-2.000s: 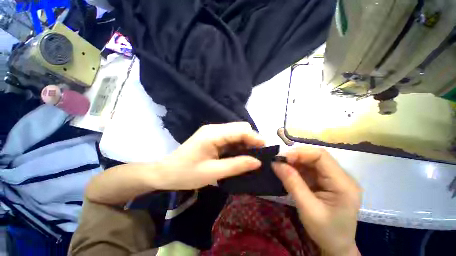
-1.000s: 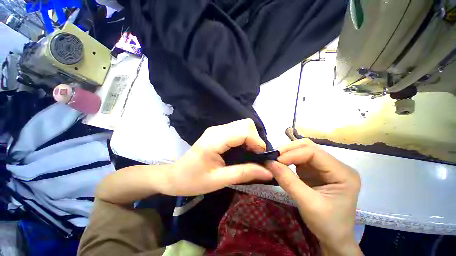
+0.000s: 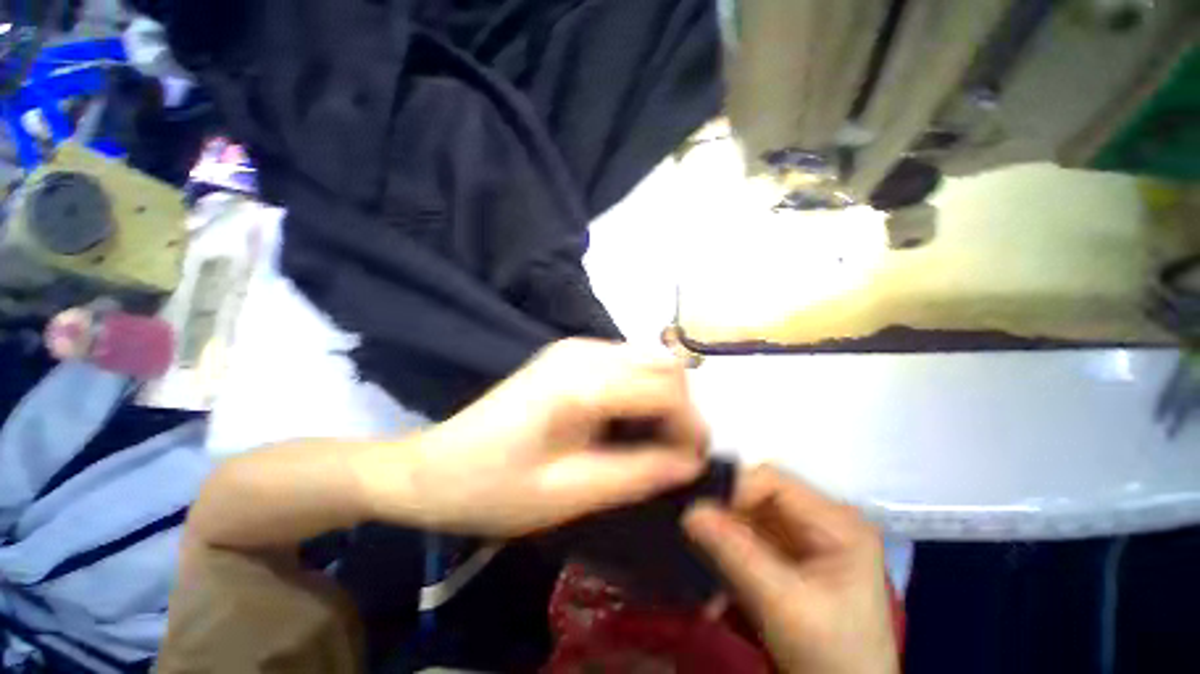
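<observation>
A large black garment [image 3: 448, 198] lies heaped on the white table and runs down towards my lap. My left hand [image 3: 566, 441] pinches a black cloth edge [image 3: 645, 527] between thumb and fingers, palm side partly hidden. My right hand [image 3: 796, 566] holds the same edge just to the right, fingertips close to the left ones. The hands are over the table's front edge, above the red patterned cloth [image 3: 612, 625] on my lap. The frame is blurred, so the fold in the cloth is unclear.
The sewing machine head [image 3: 908, 92] stands at upper right over its cream bed [image 3: 1026, 263]. Thread snips [image 3: 1178, 388] lie at far right. At left are a cream box with a dark disc [image 3: 112, 217], a pink thread cone [image 3: 119, 342] and striped light grey-blue cloth [image 3: 105, 461].
The view has turned to the right, so the table things appear further left. Both hands sit lower in the picture, still on the black edge. The snips have come into view.
</observation>
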